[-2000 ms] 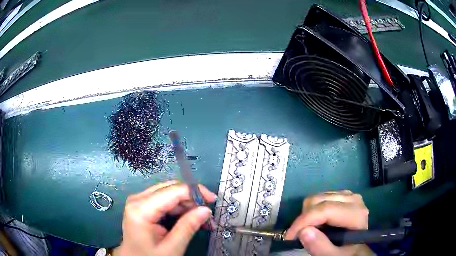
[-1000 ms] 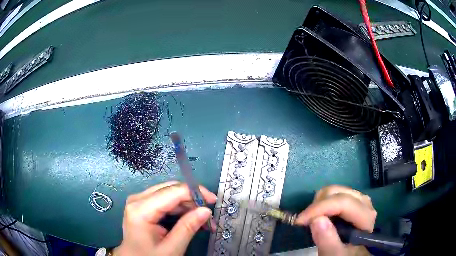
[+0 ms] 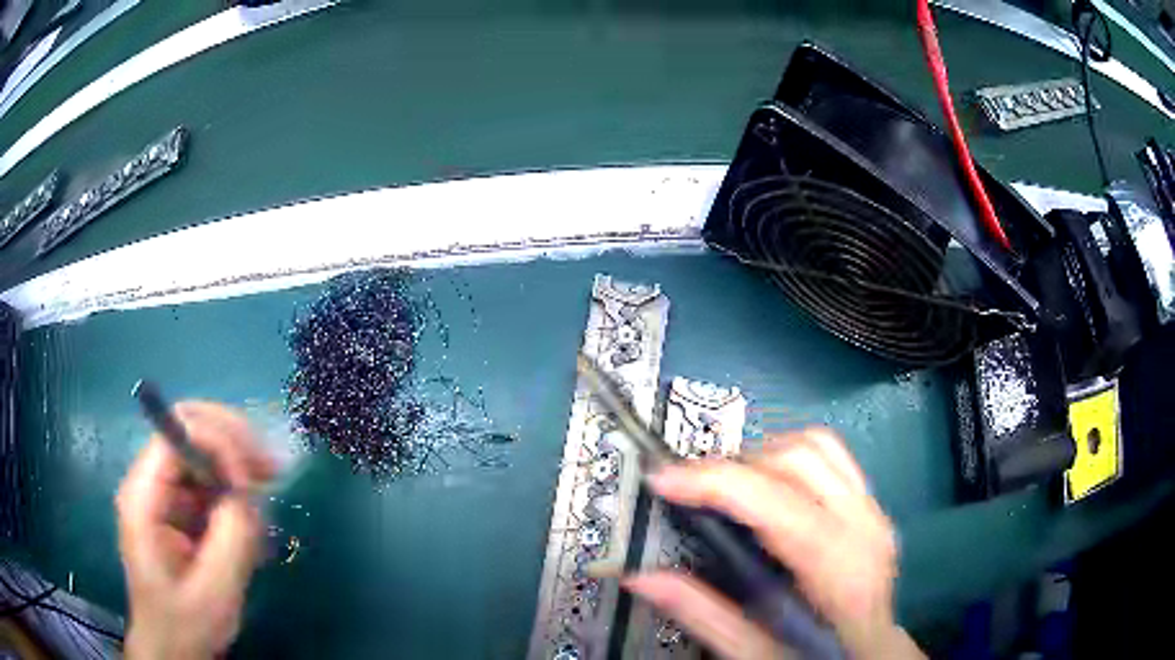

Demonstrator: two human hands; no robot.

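Note:
Two long grey fixture strips lie side by side in front of me. The left strip (image 3: 590,484) reaches further away than the right strip (image 3: 707,410), with a dark gap between them. Small round workpieces sit in their nests. My right hand (image 3: 786,535) holds the soldering iron (image 3: 741,548), its blurred barrel slanting over the left strip. My left hand (image 3: 193,516) is at the left, blurred, holding the tweezers (image 3: 174,432) off the strips. A dark pile of thin leaded components (image 3: 354,368) lies between my left hand and the strips.
A black fume extractor fan (image 3: 857,258) stands at the right, with a red cable (image 3: 960,129) over it. A black tray (image 3: 1008,406) and yellow sponge (image 3: 1094,442) are beside it. A white rail (image 3: 425,222) crosses the bench. More strips (image 3: 116,190) lie beyond it.
My left hand has moved left, away from the strips, with the tweezers. The left strip has shifted away from me relative to the right one. The iron now points up and left. Strips beyond the rail have moved right.

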